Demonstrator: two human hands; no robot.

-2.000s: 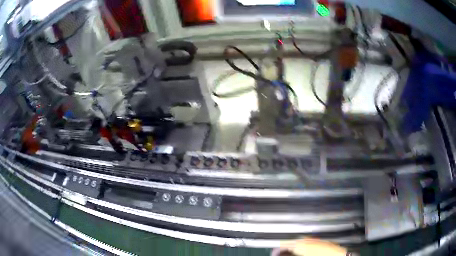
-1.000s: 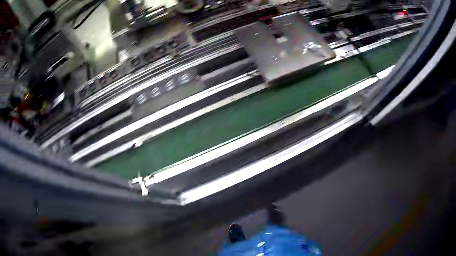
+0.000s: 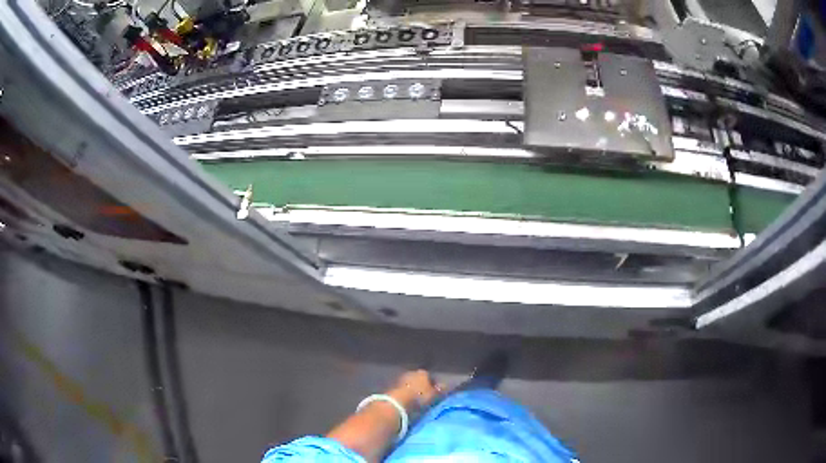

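Observation:
My left hand (image 3: 417,389) is small at the bottom centre, below a pale band on the wrist, beside my blue clothing. It is away from the line; its fingers are too unclear to tell open or shut. My right hand is not in view. A grey carrier fixture (image 3: 426,106) with several round lens-like parts lies on the conveyor rails (image 3: 480,75). Another carrier (image 3: 186,115) is further left on the rails. More carriers with dark round parts (image 3: 385,37) stand in a row behind.
A flat grey metal plate (image 3: 566,86) sits over the rails at right. A green belt-like strip (image 3: 435,185) runs in front, then a silver frame edge (image 3: 507,291). Grey frame posts stand left (image 3: 154,136) and right (image 3: 770,244). Wires and red clips are at upper left. Grey floor (image 3: 272,362) lies below.
The view has turned down and levelled from its tilt, with the line now across the top. My left hand and wristband have come into view at the bottom; the floor and left post show more.

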